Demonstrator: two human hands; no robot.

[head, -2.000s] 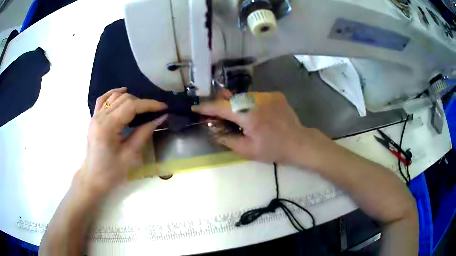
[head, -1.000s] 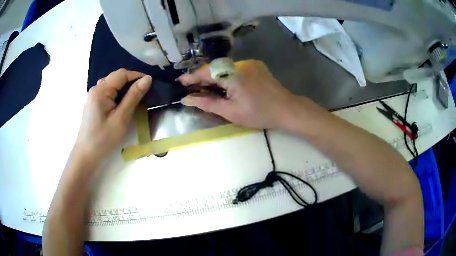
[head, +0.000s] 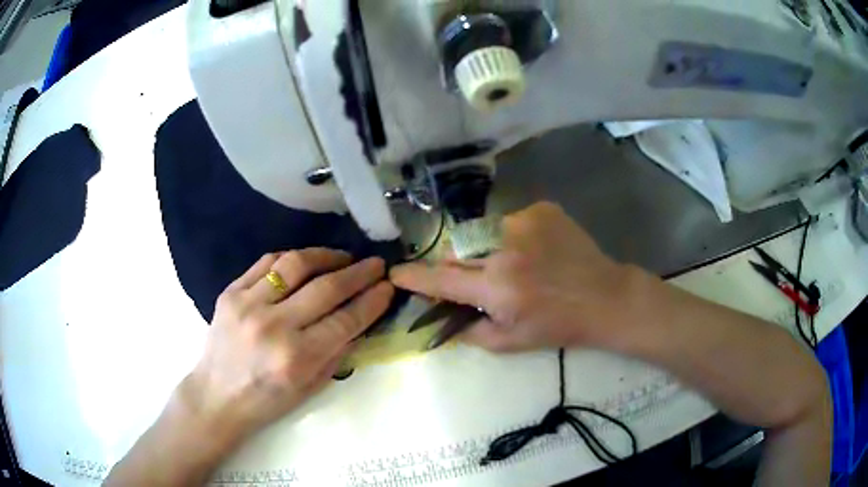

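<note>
A dark navy fabric panel (head: 224,204) lies flat on the bed, left of and partly under the white sewing machine head (head: 257,114). My left hand (head: 295,319) lies on the panel's front edge, fingers together, pressing it down. My right hand (head: 542,285) has its index fingertip on the fabric edge beside the left fingertips, just in front of the needle area. Dark thread snips (head: 447,323) are held in my right hand, blades pointing left out of the palm. The needle and presser foot are mostly hidden by the head and hands.
Another dark cut piece (head: 48,200) lies at the left. Yellow tape (head: 400,344) shows blurred below the hands. Knotted black cord (head: 562,418) hangs near the printed front edge. Red-handled snips (head: 788,282) lie at the right. A white cloth (head: 690,162) is behind the bed.
My left hand has gone from pinching the raised fabric edge to lying flat on it, close to my right fingertips. The snips' blades now show clearly. The whole view has shifted.
</note>
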